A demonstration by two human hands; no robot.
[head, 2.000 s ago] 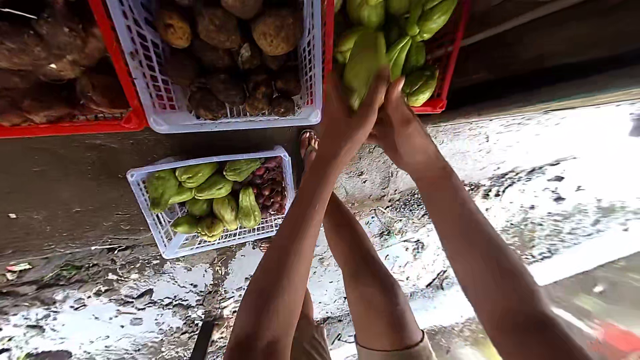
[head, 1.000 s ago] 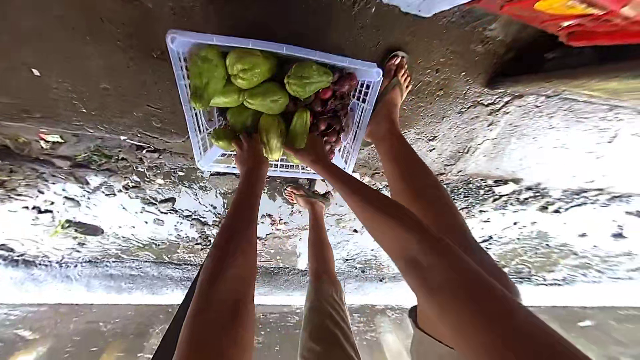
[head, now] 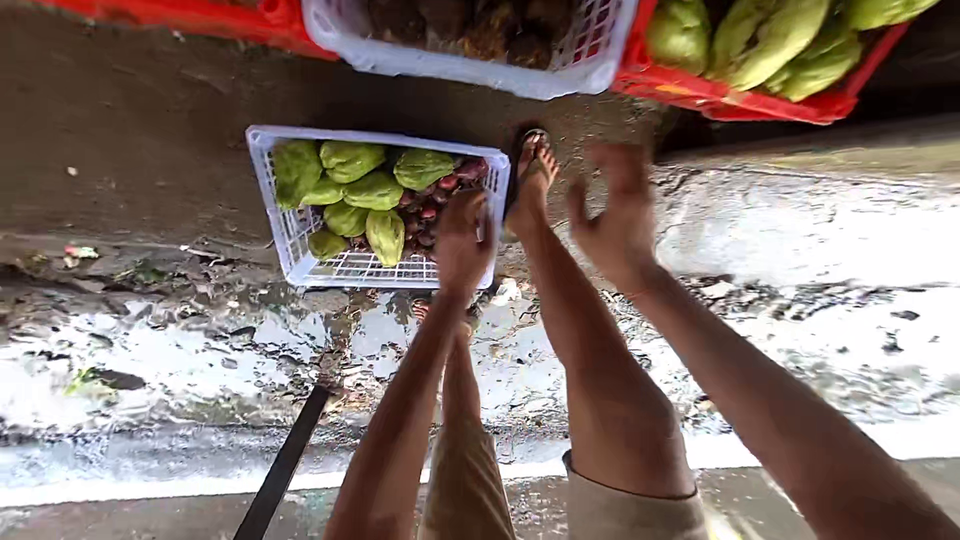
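My left hand (head: pixel 463 244) is over the right side of a white plastic crate (head: pixel 375 281), above small red onions (head: pixel 427 214), with nothing seen in its fingers. Several green chayotes (head: pixel 375 190) lie in the left and middle of that crate. To the right of my foot, my right hand (head: pixel 619 214) hangs in the air, blurred, with its fingers apart and nothing in them. Beyond it, at the top right, more chayotes (head: pixel 765 37) fill a red plastic crate (head: pixel 750 105).
Another white crate (head: pixel 480 75) with brown root vegetables (head: pixel 487 30) stands at the top, beside a red crate edge (head: pixel 225 22) at the left. My sandalled foot (head: pixel 534 176) is right of the lower crate. Wet, littered ground (head: pixel 187 367) and a dark strap (head: pixel 289 457) show below.
Both hands were at the chayotes in the lower crate a second ago. My right hand has lifted away to the right, and my left hand is now over the onions. The view has shifted.
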